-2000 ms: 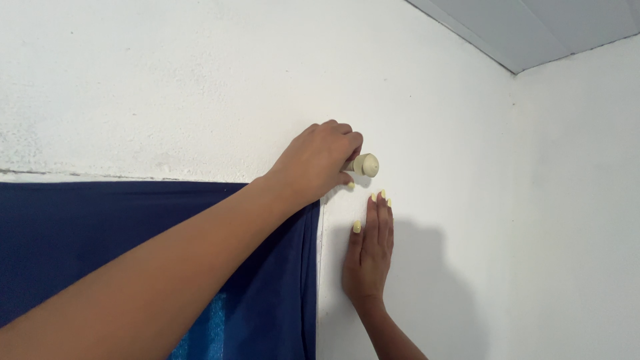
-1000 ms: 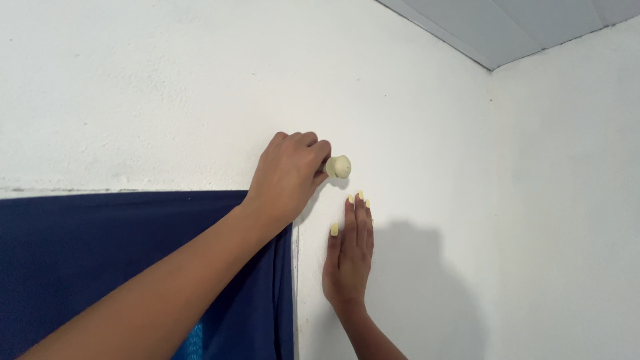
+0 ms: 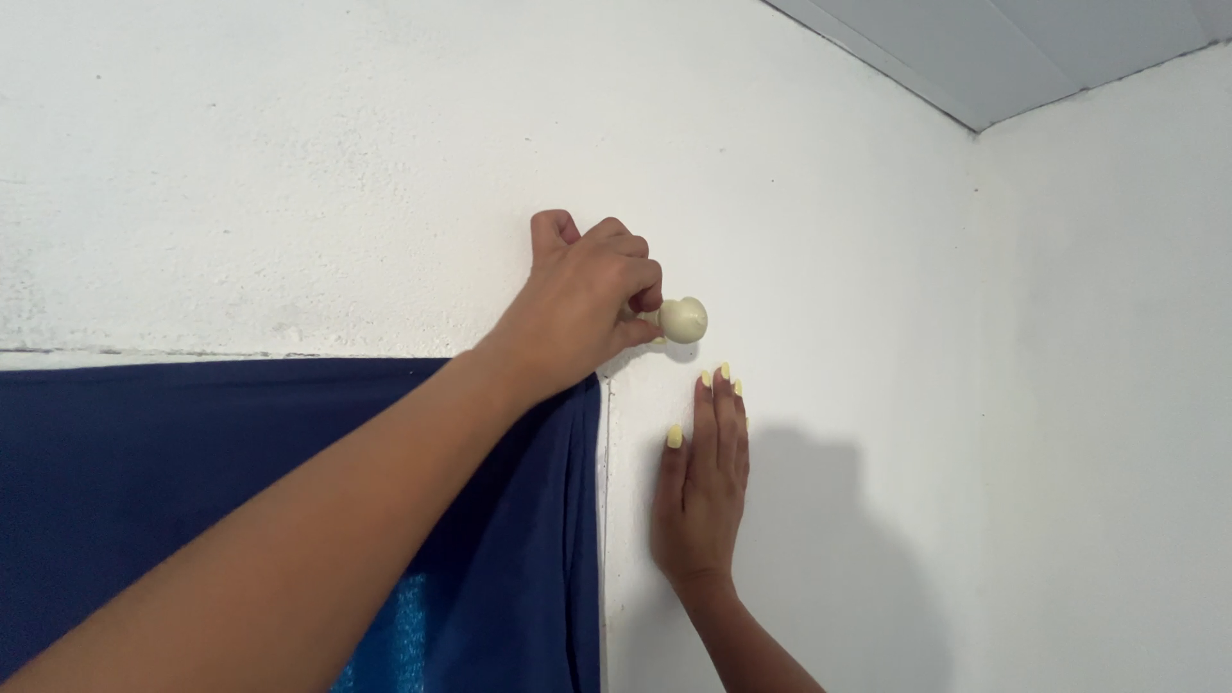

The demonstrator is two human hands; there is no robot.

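Note:
A cream-coloured rounded knob, like a curtain rod finial (image 3: 684, 320), sticks out from the white wall above the corner of a dark blue curtain (image 3: 241, 443). My left hand (image 3: 597, 298) reaches across from the lower left and pinches the piece just behind its round end between thumb and fingers. The part under my fingers is mostly hidden. Below and slightly right of the knob, my right hand (image 3: 707, 481) rests against the wall with its fingers pointing up, holding nothing.
The white wall (image 3: 847, 289) meets another wall at the right. Grey ceiling panels (image 3: 982, 48) lie at the upper right. A narrow edge or seam (image 3: 604, 500) runs down beside the curtain, and a brighter blue patch (image 3: 395, 626) shows at the bottom.
The fingers of my left hand have shifted around the knob, with one finger now raised apart from the rest. My right hand stays against the wall below it.

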